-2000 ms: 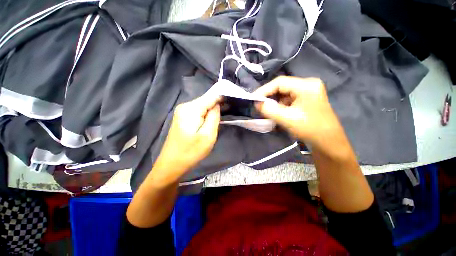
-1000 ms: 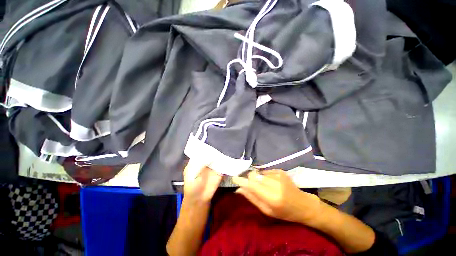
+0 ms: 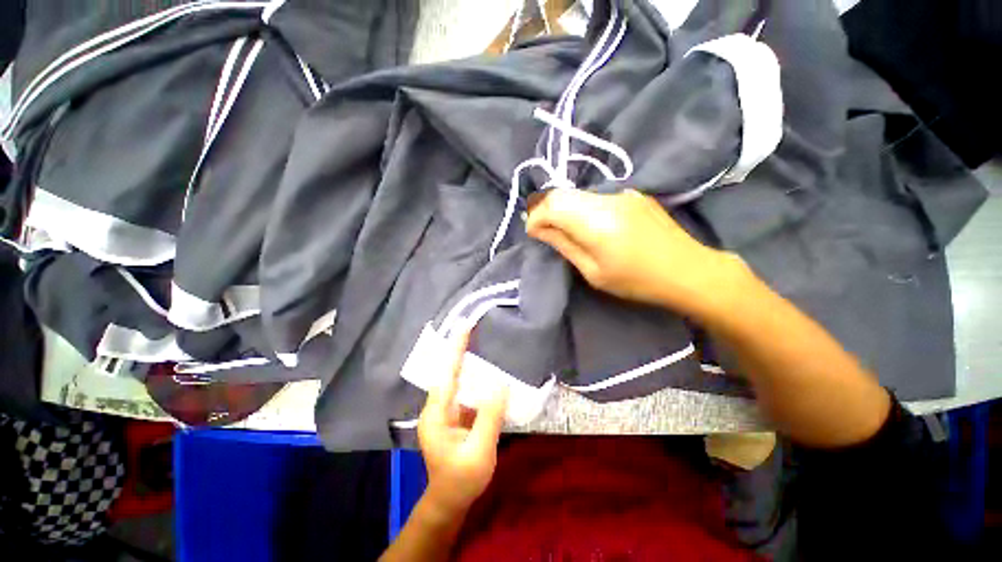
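Observation:
A dark grey garment (image 3: 385,242) with white stripes lies across the table. Its white cuff (image 3: 519,393) is at the table's front edge. My left hand (image 3: 461,423) holds the cuff, with fingers on its upper side. My right hand (image 3: 615,242) is further up the sleeve, at the knot of the white cord (image 3: 599,141), its fingers closed on the cloth or cord there; which one is hidden under the hand. A wider white band (image 3: 756,104) curves at the upper right of the garment. No needle or thread can be made out.
A pile of grey garments (image 3: 121,132) with white bands lies at left, over a shiny dark red item (image 3: 203,397). Black cloth (image 3: 923,66) is at upper right. A blue crate (image 3: 225,494) stands below the table edge (image 3: 648,413). Checkered cloth (image 3: 66,472) hangs at lower left.
The sleeve was turned from the opened cuff to lying flat at the edge. My right hand has moved from the cuff up to the cord knot. My left hand stays at the cuff.

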